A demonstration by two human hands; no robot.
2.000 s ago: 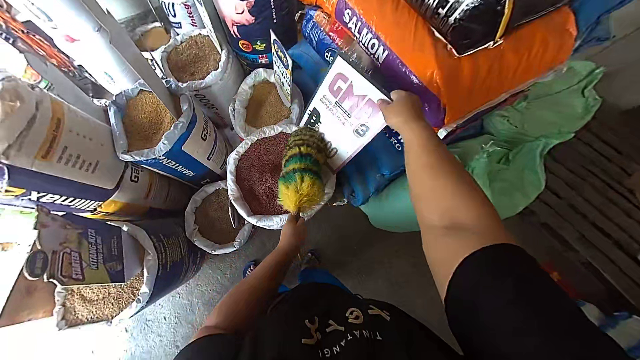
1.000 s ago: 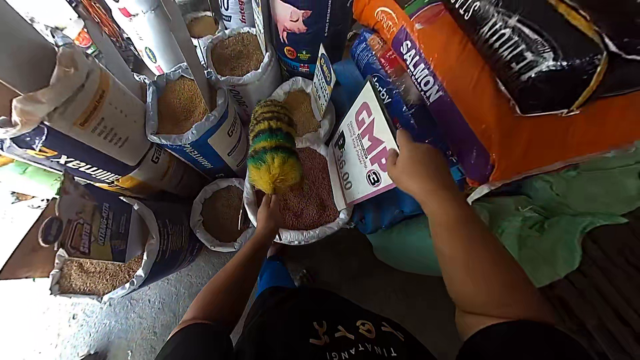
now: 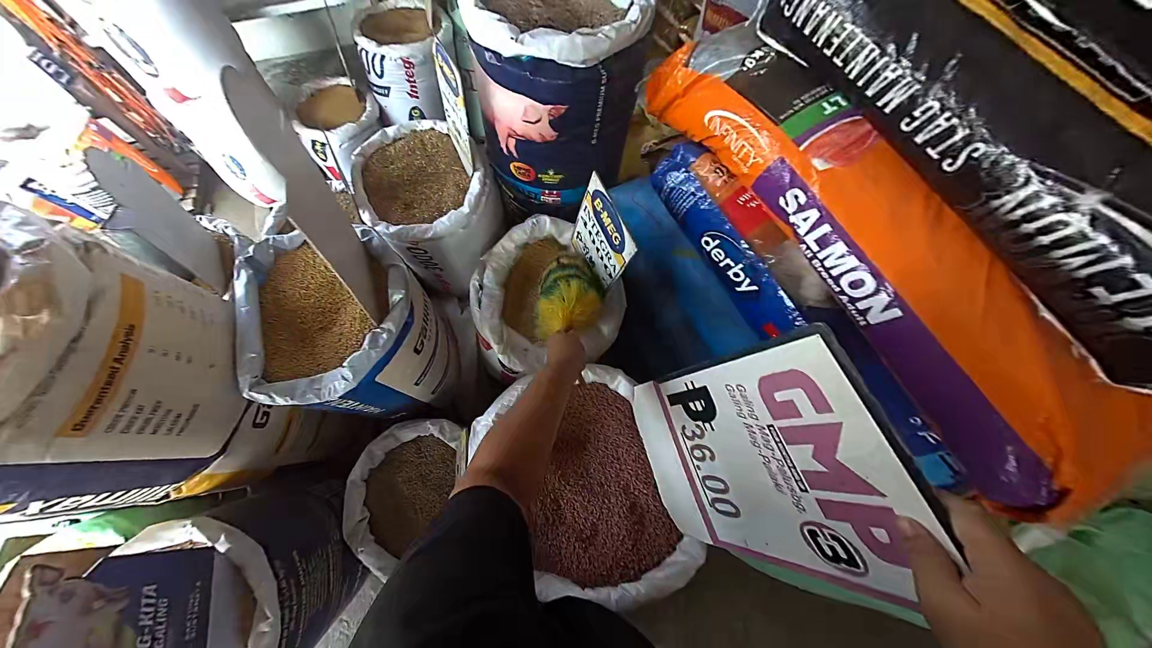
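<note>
My left hand [image 3: 565, 349] reaches forward, closed around the base of a yellow and green striped fluffy duster [image 3: 571, 295]. The duster is over an open sack of tan feed [image 3: 526, 288], beside a small upright sign card [image 3: 605, 232]. My right hand [image 3: 990, 571] grips the lower right corner of a white price sign [image 3: 792, 468] with a dark edge. The sign's left edge overlaps the rim of a sack of reddish-brown pellets [image 3: 603, 495], which lies under my left forearm.
Several open feed sacks stand at the left and back, among them a blue-and-white sack [image 3: 315, 315] and a dark sack with a pig picture [image 3: 549, 117]. Orange salmon feed bags [image 3: 918, 270], a blue bag [image 3: 720, 252] and a black bag [image 3: 1008, 180] are stacked at the right.
My left hand has moved the duster from over the reddish-brown pellets to the tan feed sack behind them. My right hand keeps hold of the sign. The view has come closer to the sacks.
</note>
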